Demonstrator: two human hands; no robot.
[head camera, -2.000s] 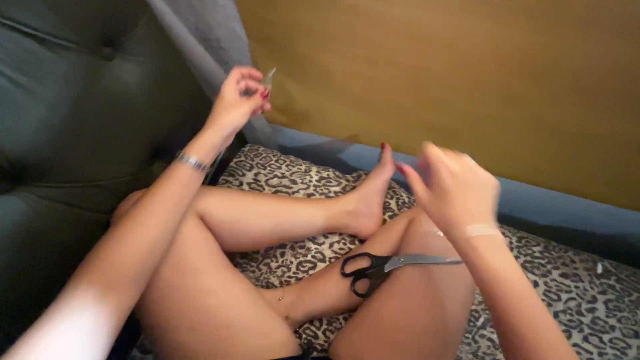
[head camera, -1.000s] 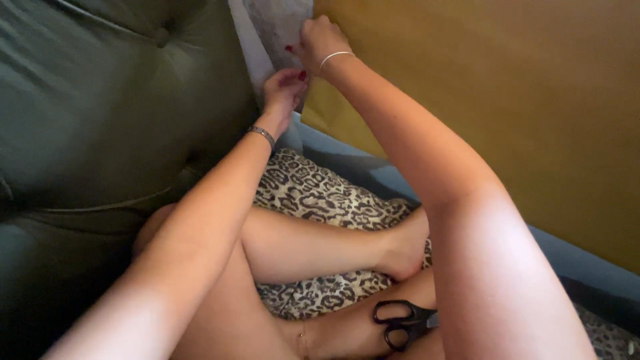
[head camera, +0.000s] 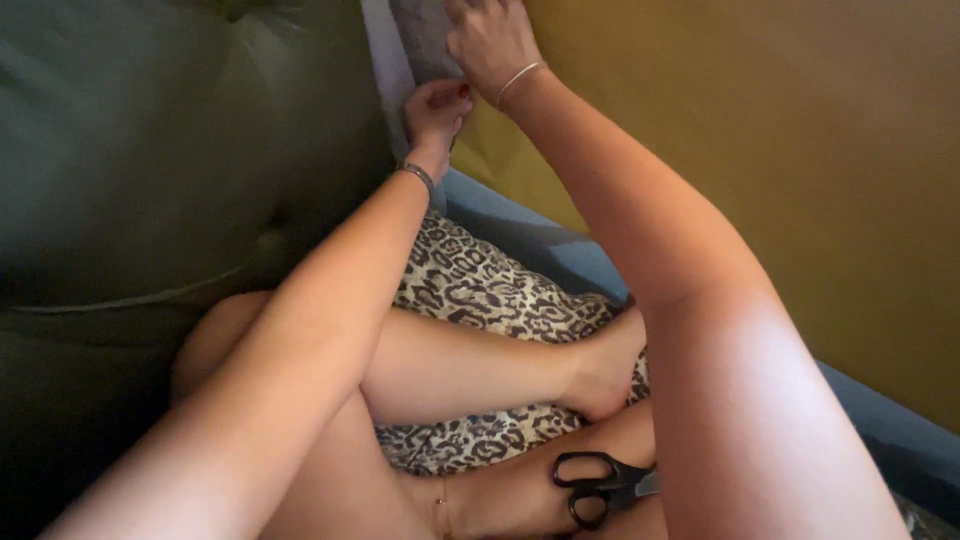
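My right hand (head camera: 495, 41) is at the top of the view, against the left edge of a yellow-brown sheet (head camera: 735, 97), its fingers partly cut off by the frame. Just below and left of it, my left hand (head camera: 439, 112) has its fingers curled near the same edge, beside a grey-white fabric or sheet (head camera: 424, 37). Whether either hand grips something cannot be seen. A pair of scissors with black handles (head camera: 607, 484) lies on my lower leg, its blades mostly hidden behind my right forearm.
A dark green tufted upholstered panel (head camera: 187, 150) rises on the left. Under my crossed legs lies leopard-print fabric (head camera: 487, 285). A blue-grey strip (head camera: 525, 217) runs along the bottom of the yellow-brown sheet.
My right hand has moved from the right side, over my legs, up to the sheet's left edge beside my left hand. The small clear piece seen at my left fingers earlier is not visible now.
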